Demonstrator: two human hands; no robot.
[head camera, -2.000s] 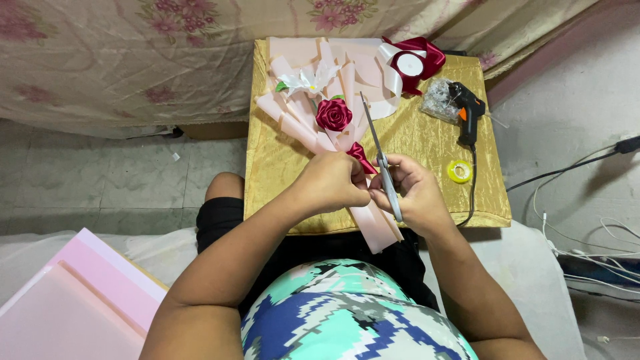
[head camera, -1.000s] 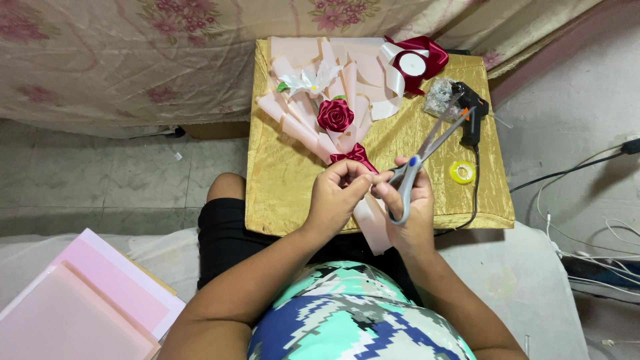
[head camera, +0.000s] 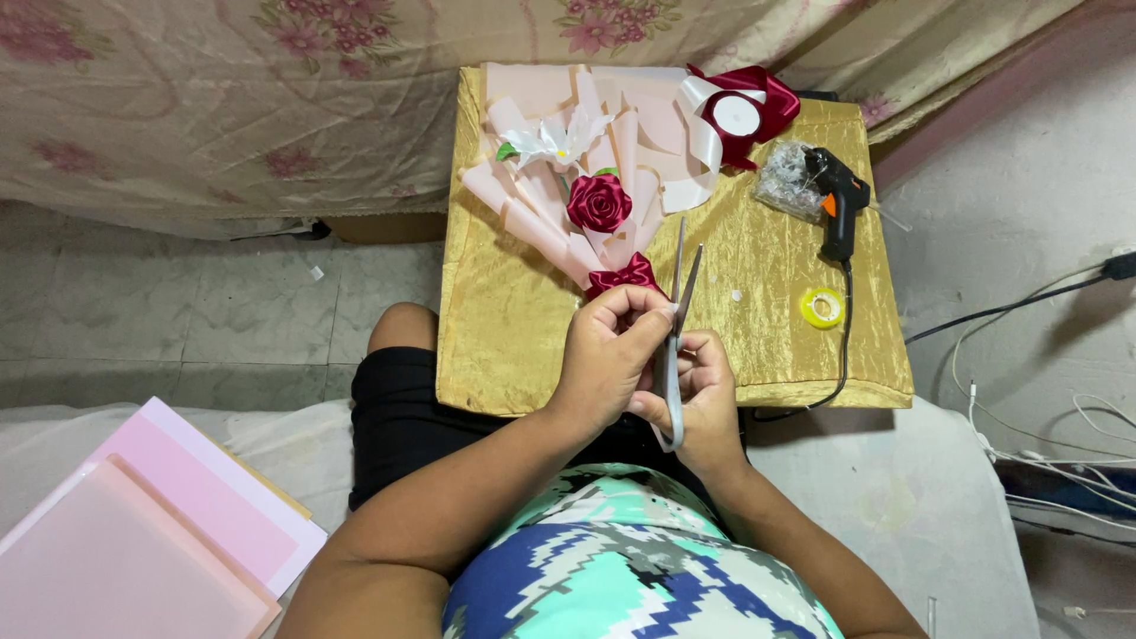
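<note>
My right hand (head camera: 701, 395) holds grey-handled scissors (head camera: 673, 382), blades slightly apart and pointing away from me. My left hand (head camera: 612, 351) pinches something small and pale beside the blades; what it is cannot be told. Under and beyond my hands lies a bouquet in pink wrapping paper (head camera: 532, 222), with a dark red satin rose (head camera: 600, 202), a white fabric flower (head camera: 559, 142) and a dark red ribbon bow (head camera: 626, 273) at its neck. My hands hide the bouquet's lower end.
On the gold cloth-covered table (head camera: 506, 337) lie a ribbon spool (head camera: 736, 114), a black glue gun (head camera: 841, 200) with its cord, a clear plastic bag (head camera: 790, 182) and a yellow tape roll (head camera: 823, 308). Pink paper sheets (head camera: 160, 550) are at lower left; white cables (head camera: 1047, 457) at right.
The scissors have swung from pointing up and right to pointing nearly straight away from me, close by my left fingertips. The red bow, partly covered two seconds ago, shows more fully.
</note>
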